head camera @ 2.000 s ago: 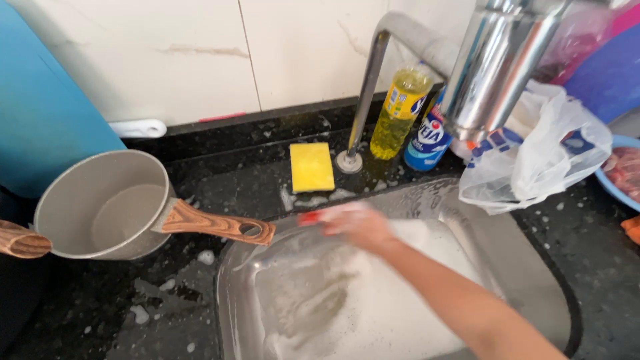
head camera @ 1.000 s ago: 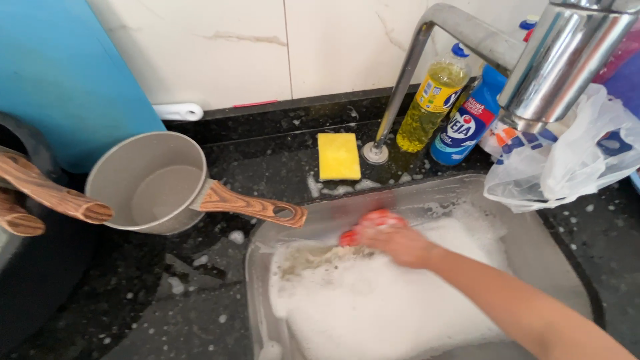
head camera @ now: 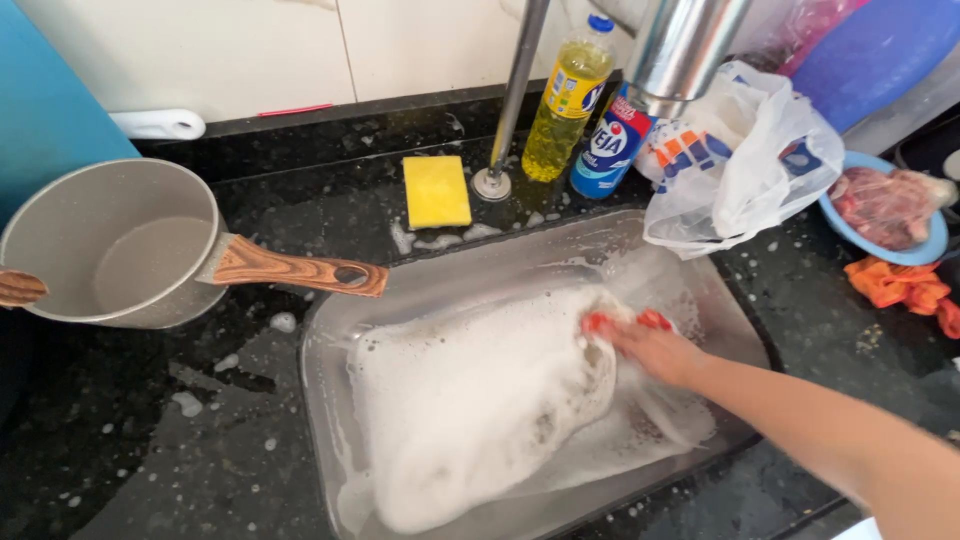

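Observation:
My right hand (head camera: 649,345) is inside the stainless steel sink (head camera: 322,420), pressed on a red cloth or scrubber (head camera: 654,320) that shows on both sides of the fingers. Motion blurs the hand. White foam (head camera: 465,405) covers much of the basin floor and lies against the fingers. Behind the basin, a yellow sponge (head camera: 436,192) rests flat beside the faucet's base (head camera: 491,184). A saucepan (head camera: 112,247) stands to the left, its wood-patterned handle (head camera: 300,274) reaching over the sink's corner. My left hand is out of view.
The metal faucet (head camera: 682,52) hangs over the back right. Behind the sink stand a bottle of yellow liquid (head camera: 566,105) and a blue Veja bottle (head camera: 611,146). A plastic bag (head camera: 750,165) overhangs the right rim. Farther right are a blue bowl of meat (head camera: 889,206) and an orange cloth (head camera: 900,285).
From the basin's back left, my right hand has moved to its right side with the red item. Foam has spread over the left part of the basin.

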